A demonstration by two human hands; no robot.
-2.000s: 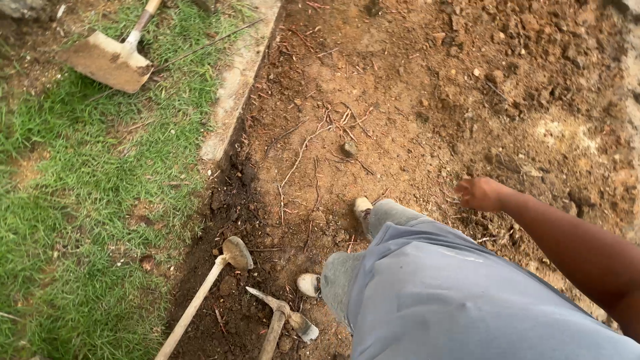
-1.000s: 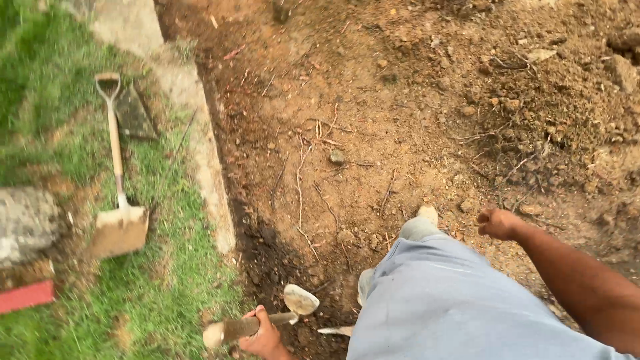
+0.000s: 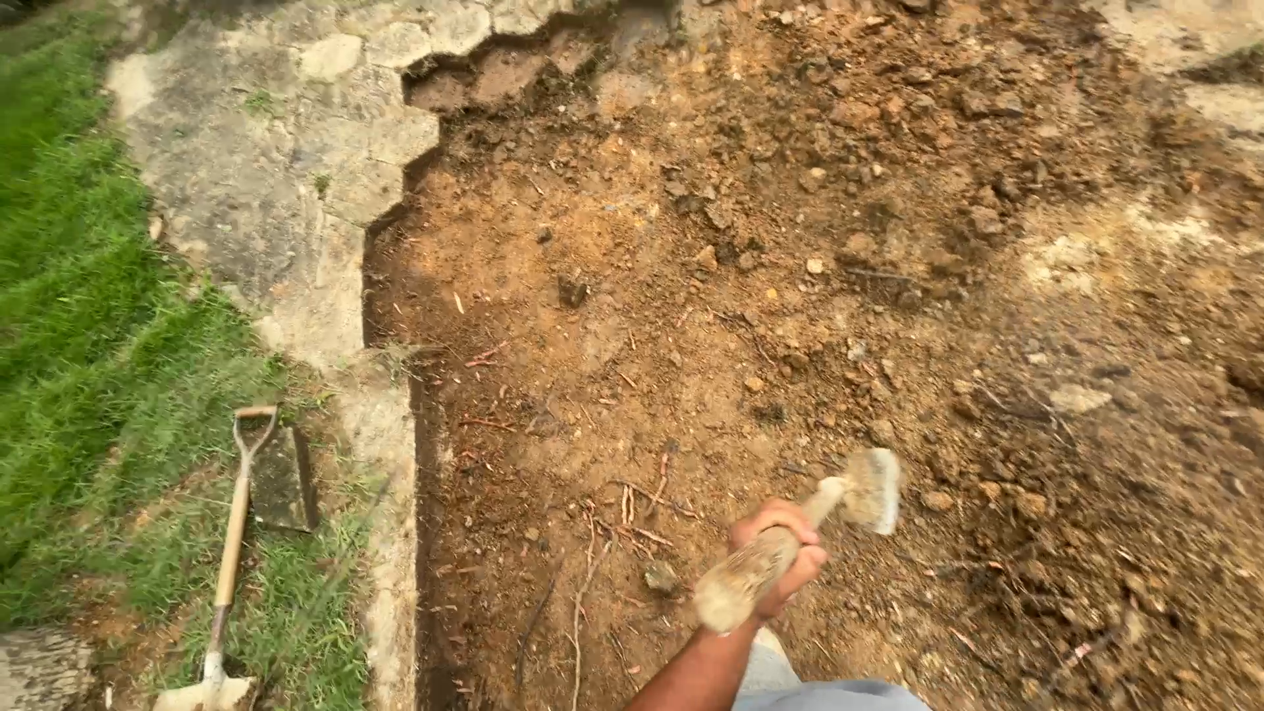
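Note:
My left hand (image 3: 780, 558) is closed around the wooden handle of a hoe (image 3: 822, 499), near the lower middle of the view. The thick handle end points down-left toward the camera, and the dirt-caked metal blade (image 3: 874, 491) is beyond my fist, over the brown soil. My left forearm rises from the bottom edge, beside a bit of my grey clothing. My right hand is out of view. A shovel (image 3: 233, 538) with a wooden shaft and D-shaped grip lies on the grass at lower left.
A concrete edging (image 3: 385, 553) and hexagonal pavers (image 3: 296, 178) border the dug soil on the left. A dark flat slab (image 3: 283, 481) lies beside the shovel. Thin roots (image 3: 583, 592) and a small stone (image 3: 661, 577) lie on the soil, with loose clods (image 3: 1027, 504) at right.
My left hand, out of view at first, took hold of the hoe that lay on the ground and has lifted it over the soil. My right hand has left the view. The view has shifted forward.

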